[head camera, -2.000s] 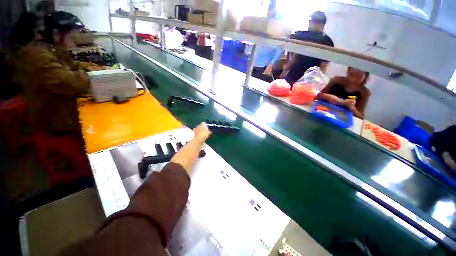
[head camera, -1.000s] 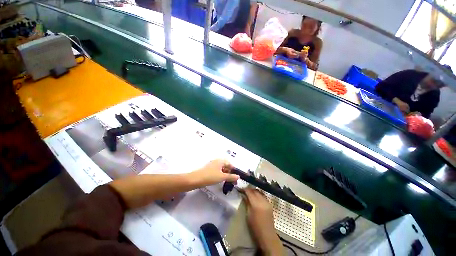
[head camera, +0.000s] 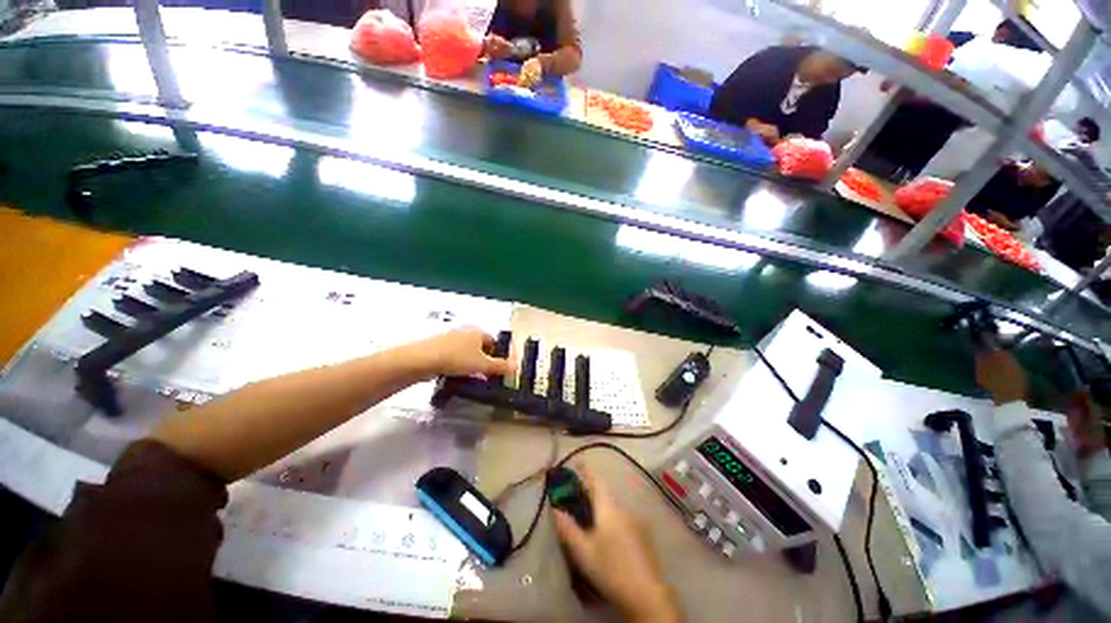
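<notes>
A black pronged unit (head camera: 524, 399) lies across the cream dotted board (head camera: 615, 387), its teeth pointing away from me. My left hand (head camera: 463, 355) holds it near its left end. My right hand (head camera: 609, 548) is closed around a black handheld tool (head camera: 569, 499) with a green patch at its top, nearer to me than the unit and apart from it. A blue-edged black device (head camera: 465, 515) lies on the bench left of my right hand. A second pronged unit (head camera: 165, 319) lies on the printed sheet at the left.
A bench power supply (head camera: 780, 438) with lit green digits stands at the right. A black inline switch (head camera: 684, 379) and cables lie beside it. More pronged units (head camera: 685, 307) lie on the green belt (head camera: 487, 250). Another person's arms (head camera: 1036, 475) are at the far right. The orange mat (head camera: 49, 274) is far left.
The view has swung right. The pronged unit, raised near both hands before, now lies over the dotted board. My right hand has moved nearer to me and now holds the black tool.
</notes>
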